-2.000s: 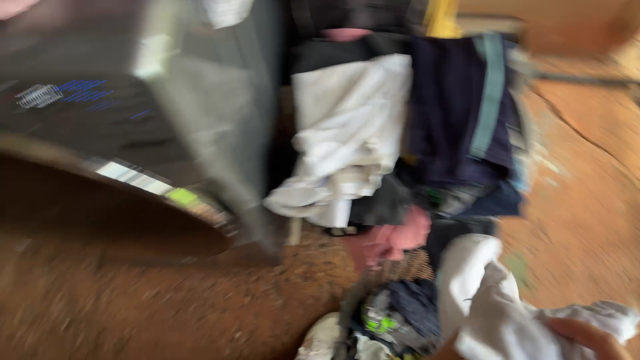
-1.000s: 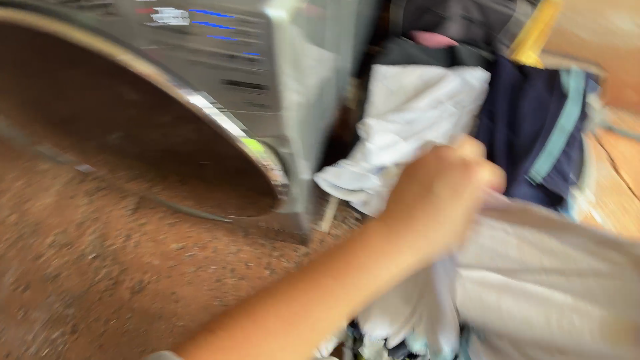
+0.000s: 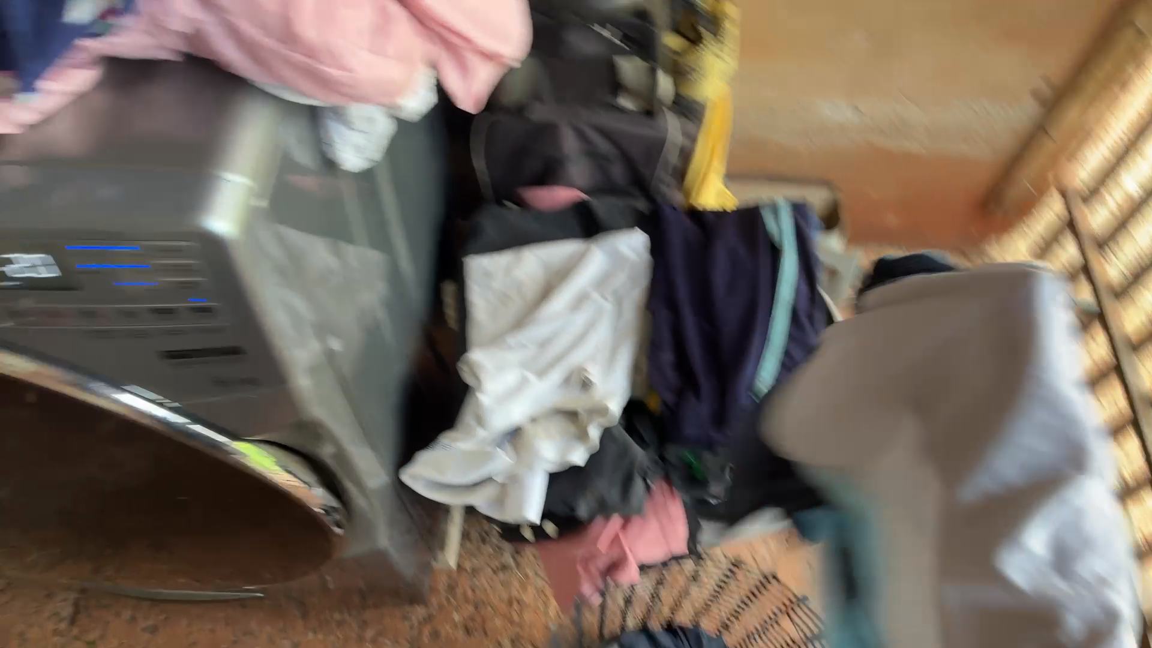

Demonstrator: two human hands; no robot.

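Note:
Neither of my hands shows in the head view now. A large pale, whitish garment, blurred, spreads at the right side of the view; what holds it is hidden or out of frame. A teal cloth lies along its left edge. Left of it, a navy garment with a light teal stripe hangs beside a crumpled white garment. A dark garment and a pink garment are below the white one.
A grey front-loading washing machine stands at the left, its round door low in view. Pink clothing lies on top. A wire or slatted basket holding dark cloth is at the bottom. A yellow cloth hangs behind; slats run along the right.
The hand seen at the pale cloth one second ago is out of view. The pale garment now appears farther right and higher, spread out. The view has shifted.

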